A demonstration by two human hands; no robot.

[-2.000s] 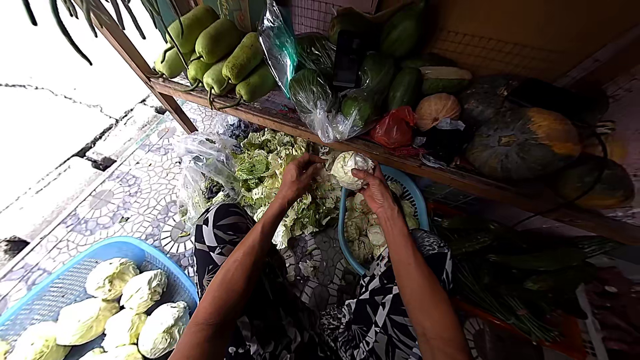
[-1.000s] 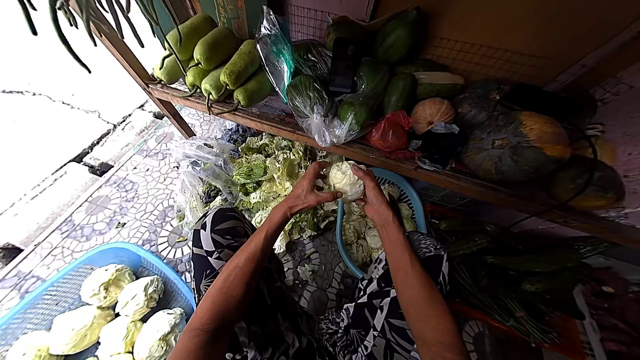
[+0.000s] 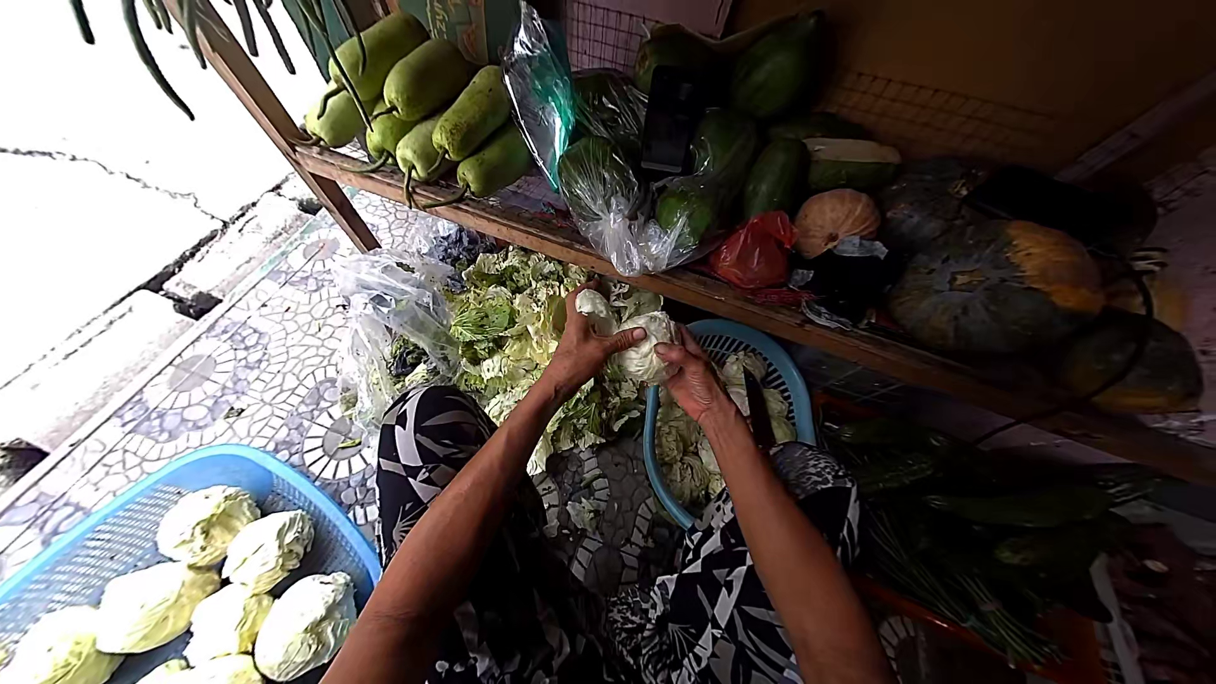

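Observation:
Between my two hands is a pale head of cabbage (image 3: 649, 350). My left hand (image 3: 581, 344) has its thumb on the head and its fingers on a loose, peeled leaf (image 3: 596, 309) at the upper left. My right hand (image 3: 693, 378) grips the head's lower right side. Below and right of it, a blue plastic basket (image 3: 807, 404) holds more pale cabbage, with a dark knife blade (image 3: 758, 408) over it. Loose leaves (image 3: 518, 318) lie piled on the floor left of my hands. Several cabbage heads (image 3: 207, 524) rest in another blue basket (image 3: 328, 518) at the lower left.
A wooden shelf (image 3: 560, 249) runs across in front of my hands, bearing green gourds (image 3: 427, 79), bagged produce, a red plastic bag (image 3: 753, 251) and pumpkins (image 3: 993, 285). A clear plastic bag (image 3: 389, 309) lies beside the leaf pile. Dark green vegetables (image 3: 1016, 508) lie at the lower right.
My left fingers now have a leaf apart from the head; one second ago both hands were around the head. The knife blade over the basket shows more plainly now.

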